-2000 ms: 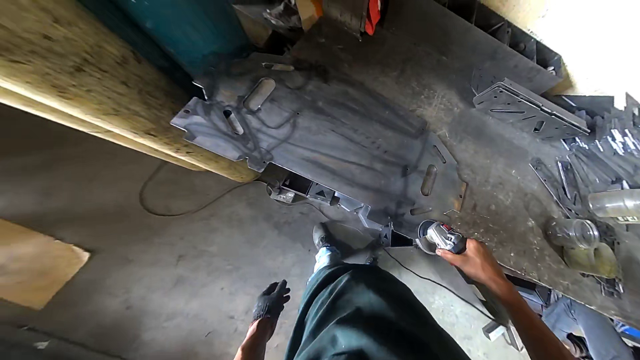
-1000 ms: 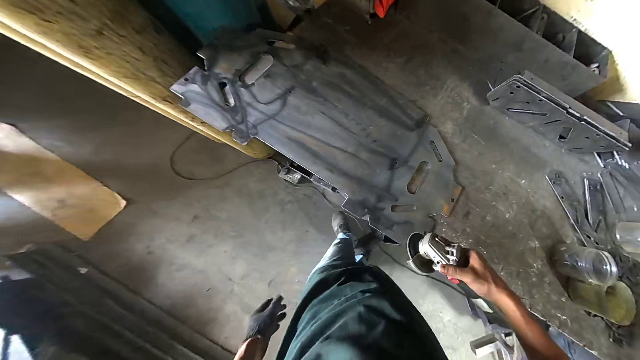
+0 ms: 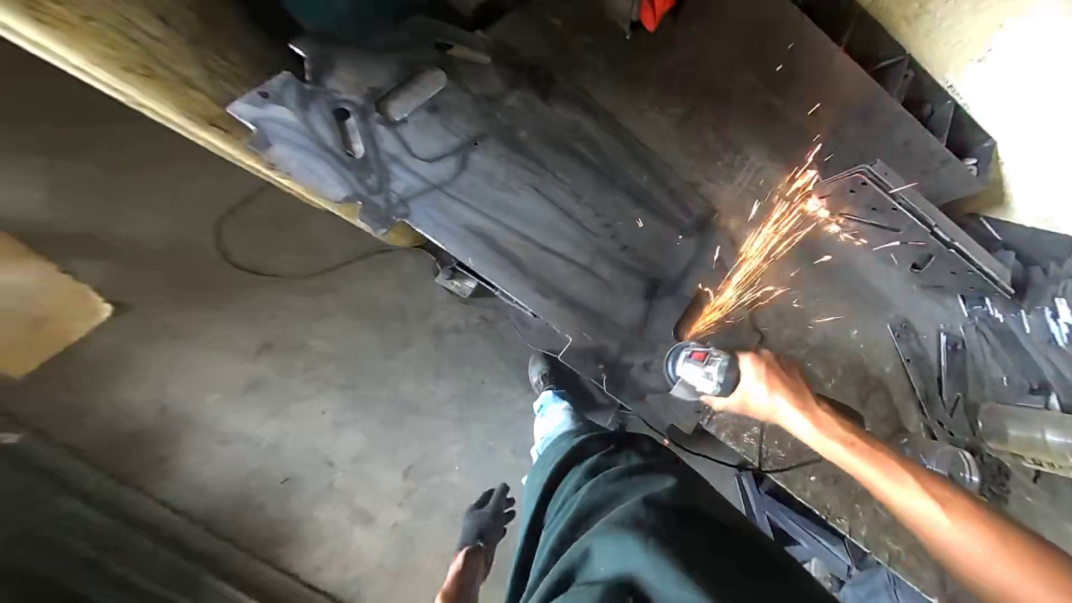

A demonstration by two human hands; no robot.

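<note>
My right hand, without a glove, is closed around an angle grinder. Its disc is at the near right end of a large grey steel plate with slots cut through it, lying on the workbench. Orange sparks fly from there up and to the right, towards some stacked steel plates. The exact point of contact is hidden by the grinder. In a dark glove, my left hand hangs beside my leg over the floor, fingers apart and holding nothing.
Stacked slotted steel plates, narrow metal pieces and a clear jar are on the right of the bench. A black power cord runs by my leg. Another cable lies on the floor. A tan sheet is at far left.
The grinder in my right hand has moved from beyond the steel plate's near edge onto its end, and sparks now fly. My left hand still hangs low.
</note>
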